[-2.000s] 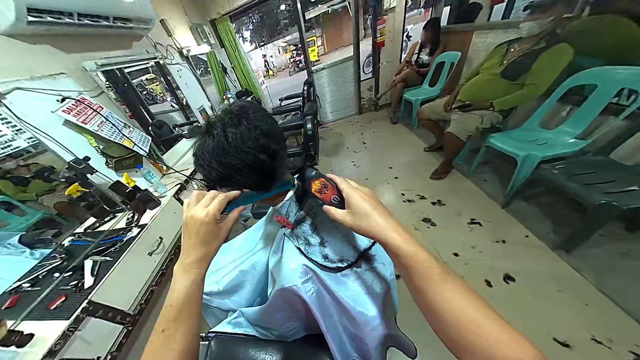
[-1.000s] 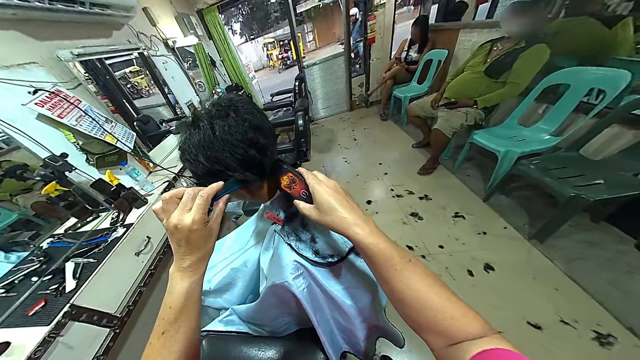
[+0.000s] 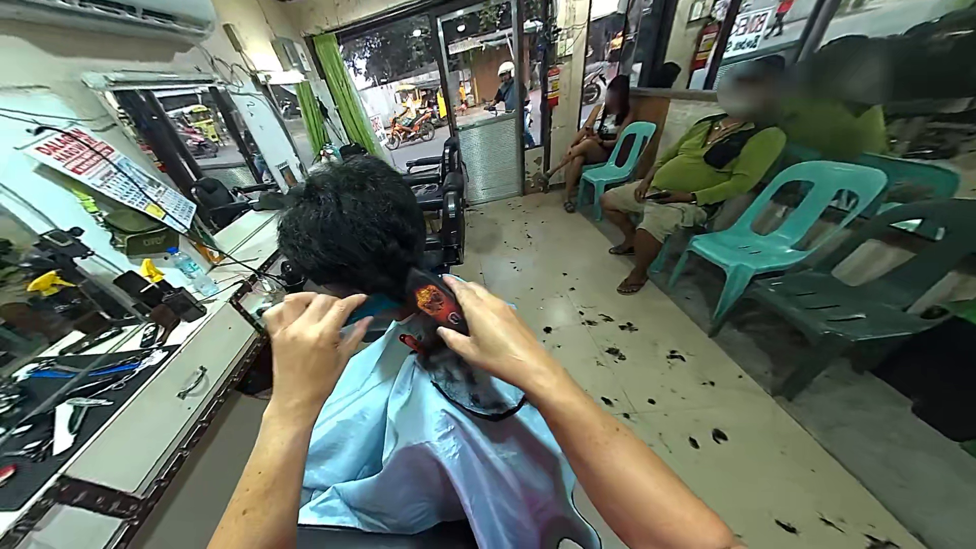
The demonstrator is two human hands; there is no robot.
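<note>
A seated person with short black hair (image 3: 351, 221) is seen from behind, wrapped in a light blue barber cape (image 3: 427, 435). My right hand (image 3: 488, 328) is closed around a black and red hair clipper (image 3: 437, 303), whose head is at the lower back of the hair. At the left side of the neck, my left hand (image 3: 313, 335) holds a blue comb (image 3: 374, 307), partly hidden by my fingers and the hair. A small red clip (image 3: 410, 343) is on the cape at the neck, and cut hair lies below it.
A white counter with a drawer (image 3: 164, 396) runs along the left, bearing tools on a black mat (image 3: 46, 457), a water bottle (image 3: 192, 272) and spray bottles. Green plastic chairs (image 3: 770, 229) and two seated people are at right. Cut hair is scattered over the tiled floor (image 3: 610, 366).
The seated person's head stands more upright than in the earliest frame. My left hand has moved slightly away from the head, its fingers more spread. The clipper stays at the nape.
</note>
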